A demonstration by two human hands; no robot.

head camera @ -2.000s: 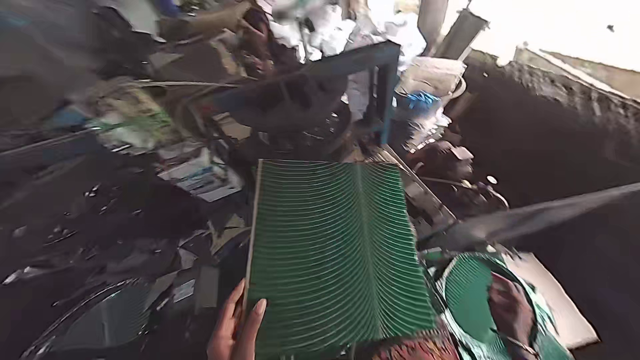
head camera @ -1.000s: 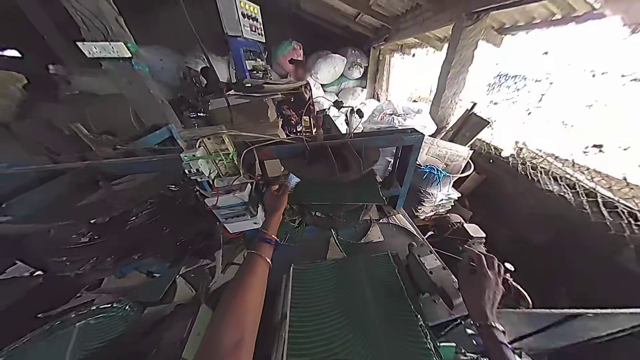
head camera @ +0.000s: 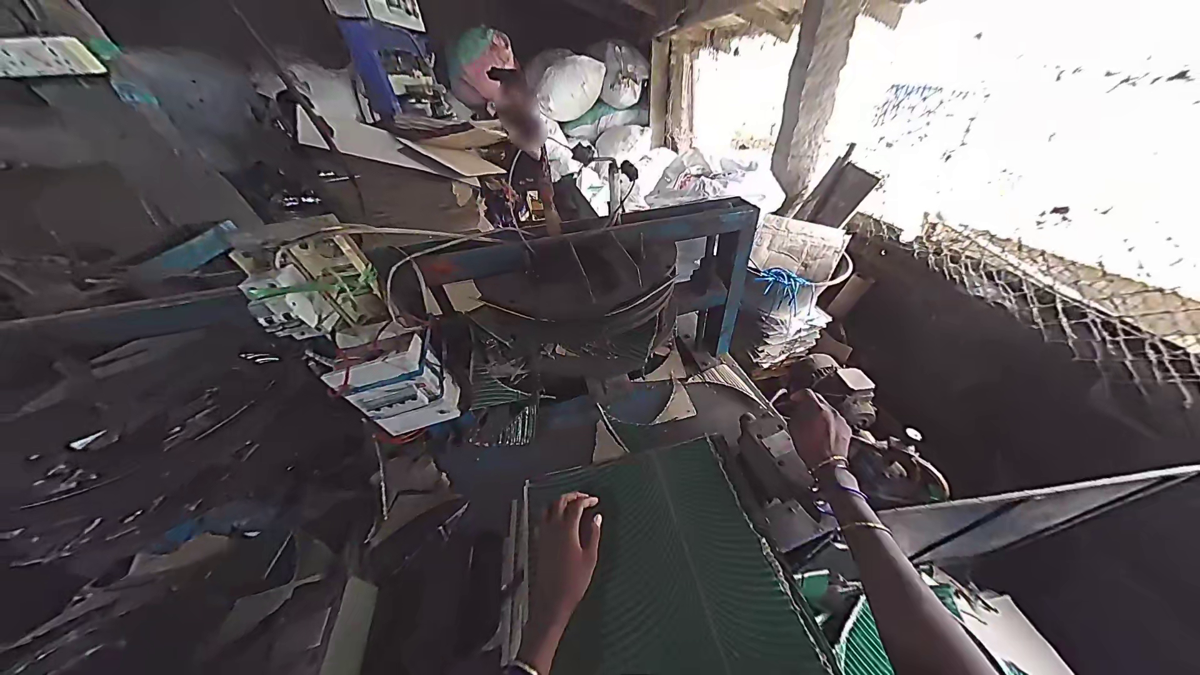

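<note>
A stack of green sheets with a fine curved line pattern (head camera: 675,553) lies in front of me at the lower middle. On its left part rests my left hand (head camera: 567,544), fingers loosely bent, with nothing seen in it. My right hand (head camera: 816,431) is beyond the stack's far right corner, over the grey metal part of a machine (head camera: 773,459); its fingers are curled, and whether they grip anything is unclear. Cut scraps with curved edges (head camera: 647,403) lie past the stack, below a blue metal frame (head camera: 741,281).
White electrical switch units with wires (head camera: 403,384) sit left of the frame. A motor-like part (head camera: 853,389) is by my right hand. A metal bar (head camera: 1041,511) runs along the right. Scraps (head camera: 169,450) cover the left, and more green pieces (head camera: 862,637) lie at lower right.
My left hand has come back from the blue frame onto the green stack. The green sheet seen by the frame one second ago is gone from there. The view has swung up since two seconds ago.
</note>
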